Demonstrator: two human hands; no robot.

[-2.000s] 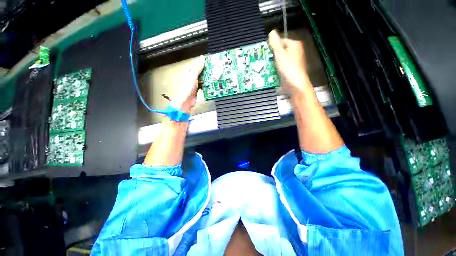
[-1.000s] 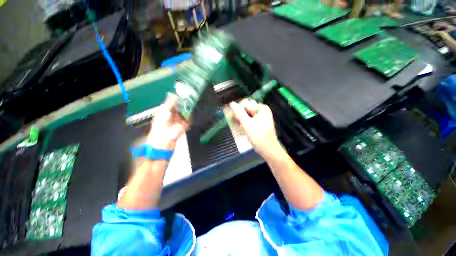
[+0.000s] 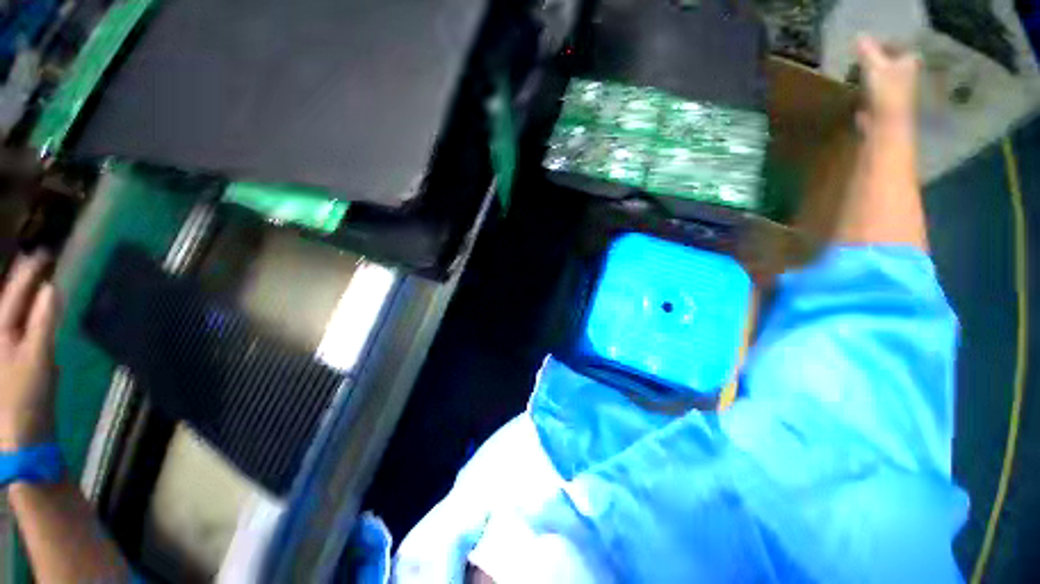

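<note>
My left hand (image 3: 25,342) is at the left edge, partly cut off, with a blue wrist strap (image 3: 32,463); the frame does not show whether it holds the circuit board. My right hand (image 3: 890,82) is stretched out at the upper right, blurred, two fingers apart and nothing visible in it. No green strip shows there. The ribbed black plate (image 3: 240,365) lies across the metal rails (image 3: 363,314) at the left, with no board visible on it.
A large black tray (image 3: 285,91) stands at the upper left, with a green board edge (image 3: 285,205) under it. Populated boards (image 3: 661,143) lie on a tray at top centre. A brown carton (image 3: 815,137) is beside them. A blue stool (image 3: 667,308) stands below. A yellow floor line (image 3: 1013,342) runs at right.
The view has swung to the right. My hands have moved far apart, the right one out to the upper right. The board and green strip seen in my hands earlier are no longer visible.
</note>
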